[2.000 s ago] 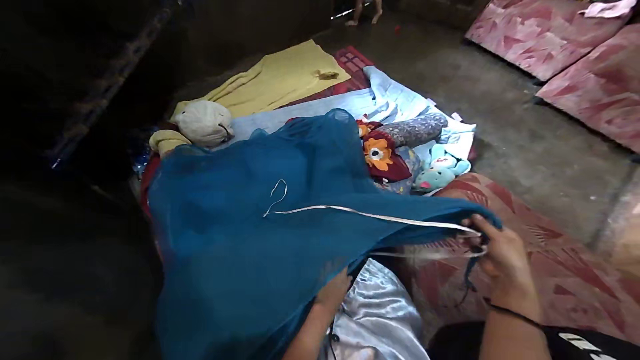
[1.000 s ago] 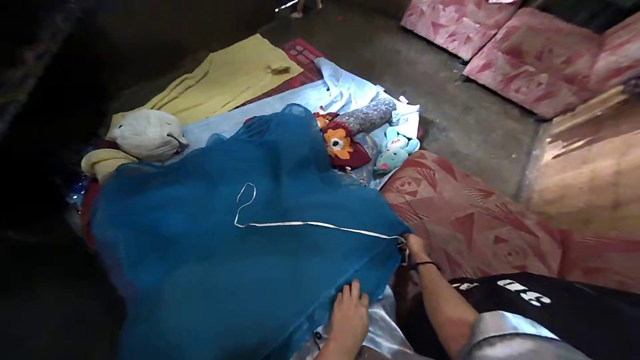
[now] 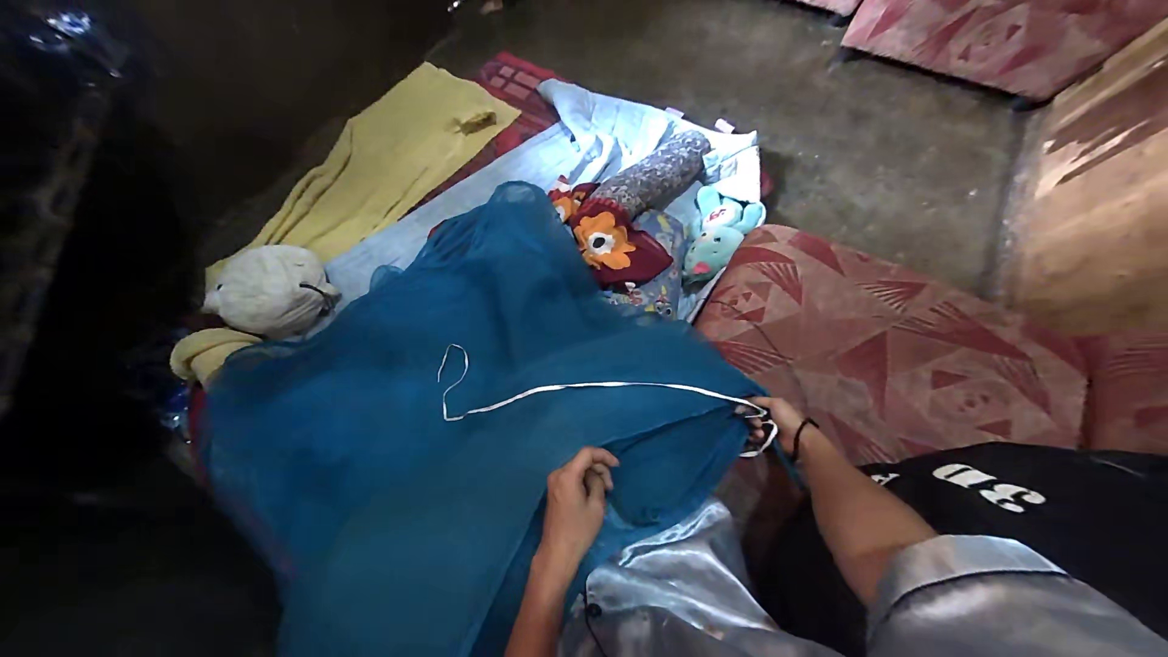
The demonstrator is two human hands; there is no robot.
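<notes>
A sheer blue cloth (image 3: 392, 456) is spread before me, over part of the bedding and my lap. A thin white cord (image 3: 584, 385) lies across it, its far end bent into an open loop. My right hand (image 3: 768, 424), with a dark band at the wrist, grips the cloth's gathered right corner together with the cord, whose near end loops around the fingers. My left hand (image 3: 581, 484) rests on the cloth near its front edge, fingers curled; whether it pinches any fabric cannot be told. Shiny silver-grey fabric (image 3: 675, 584) shows below the cloth.
Beyond the cloth lie a yellow cloth (image 3: 392, 146), a pale blue sheet (image 3: 584, 119), a cream bundle (image 3: 274, 290), a grey patterned bolster (image 3: 652, 173), a maroon pillow with an orange flower (image 3: 607, 245) and a turquoise plush toy (image 3: 716, 239). Red patterned cushions (image 3: 894, 338) lie at right.
The blue cloth's right part, stretched and lifted two seconds ago, now lies lower and flatter. My left hand, earlier beneath the sheer cloth, is on top of it. My right hand still holds the corner.
</notes>
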